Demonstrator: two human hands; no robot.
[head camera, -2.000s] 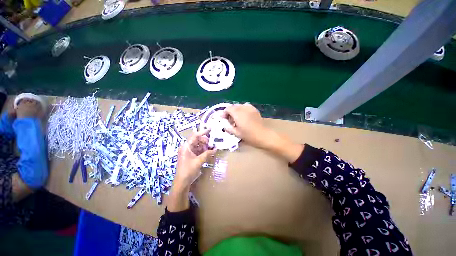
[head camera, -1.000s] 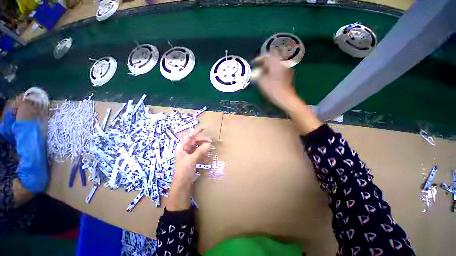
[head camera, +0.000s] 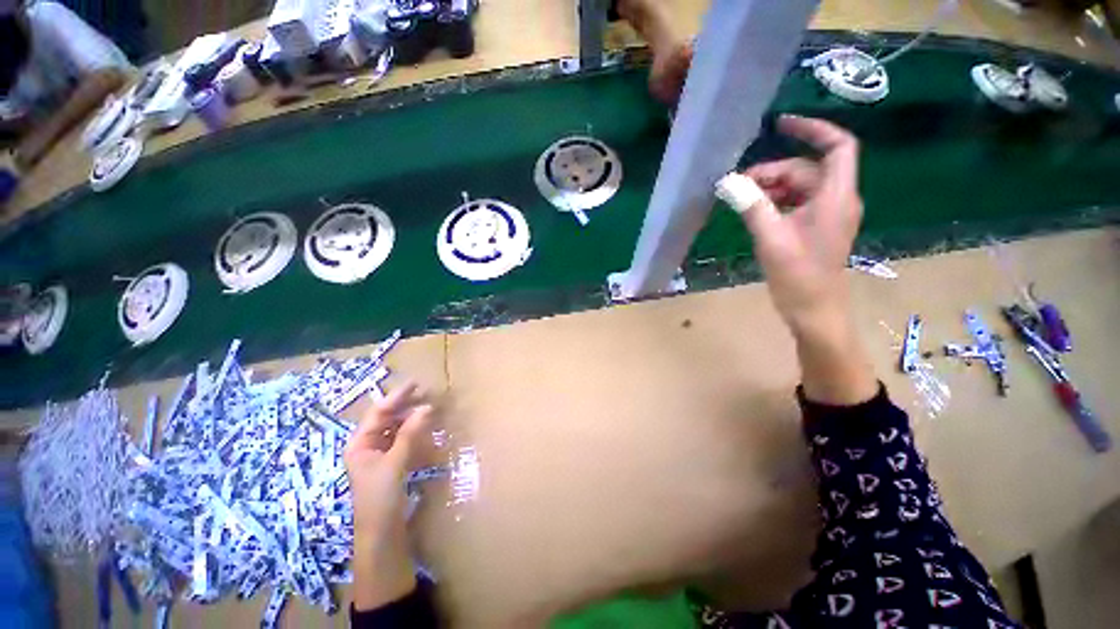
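Observation:
Round white discs with dark curved slots lie on the green belt (head camera: 405, 160); the nearest disc (head camera: 483, 238) is left of the post. My right hand (head camera: 811, 227) is raised over the belt right of the post, fingers spread and bent, touching no disc. A small white patch on its thumb looks like a finger cover. My left hand (head camera: 391, 452) is at the right edge of the pile of strips (head camera: 246, 492), fingers loosely bent, with nothing visible in it. A short strip and a small shiny patch (head camera: 464, 474) lie just right of it.
A grey post (head camera: 706, 148) rises between my hands. Thin white pieces (head camera: 74, 473) are heaped at left. Strips (head camera: 983, 350) and tools with red and purple parts (head camera: 1059, 375) lie at right. Another person's hand (head camera: 669, 68) is behind the post. Blue fabric shows at the left edge.
The view has turned right. The disc formerly between my hands is out of them. My right hand has moved off, over the belt and past the post; my left hand stays by the pile.

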